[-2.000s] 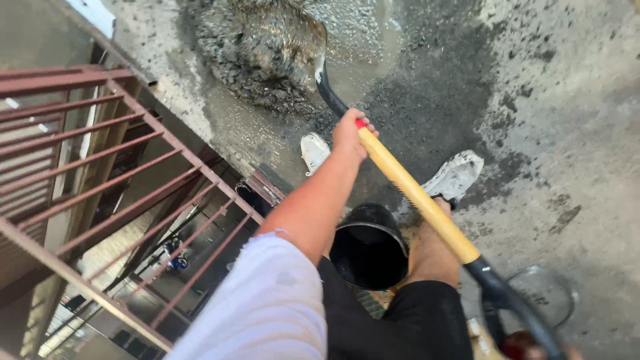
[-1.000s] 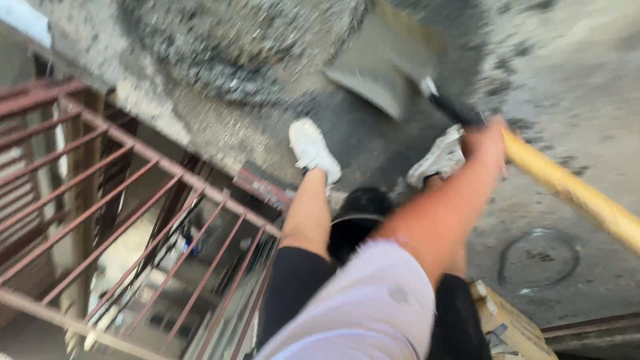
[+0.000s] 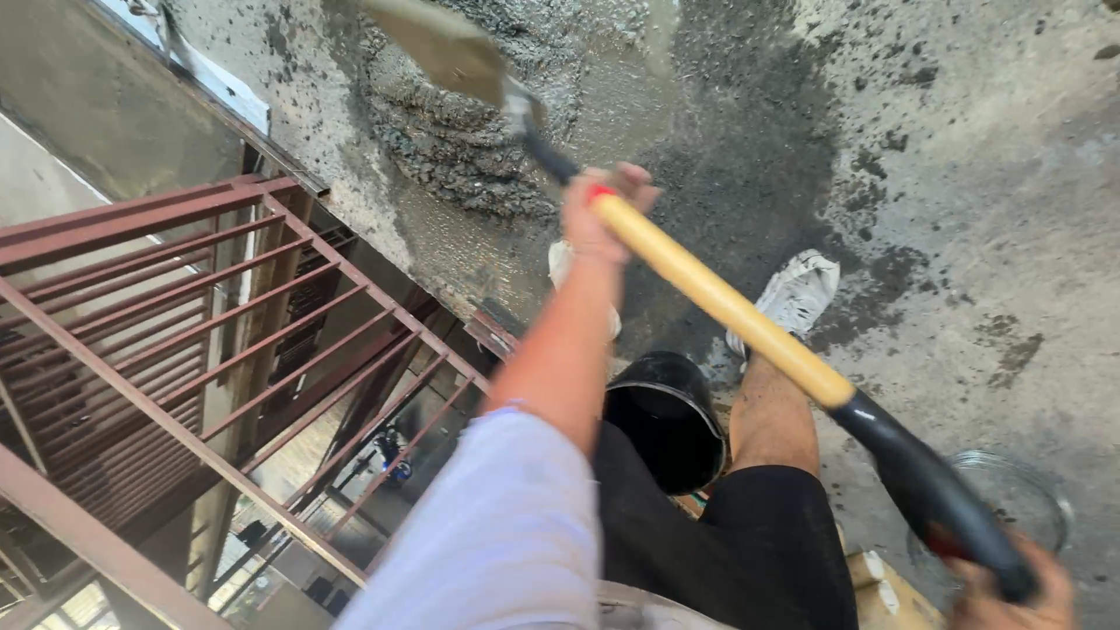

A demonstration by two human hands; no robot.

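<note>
My left hand [image 3: 604, 210] grips a shovel [image 3: 726, 302] at the red band, where its yellow shaft meets the black neck. At the lower right my right hand [image 3: 1019, 582] is closed around the black end grip, partly cut by the frame edge. The blurred metal shovel blade [image 3: 446, 52] is over the upper left of a heap of wet, gravelly concrete mix [image 3: 464, 157]. Watery grey slurry surrounds the heap on the floor.
A black bucket [image 3: 669, 420] sits between my legs. At left a reddish-brown metal railing [image 3: 367, 289] borders a drop to a lower level. A coil of wire [image 3: 1015, 490] and a paper bag [image 3: 888, 595] lie at lower right.
The shovel blade has moved from the wet floor right of the heap to the heap's upper left. My left hand has moved left with the shaft, and my right hand is back in view.
</note>
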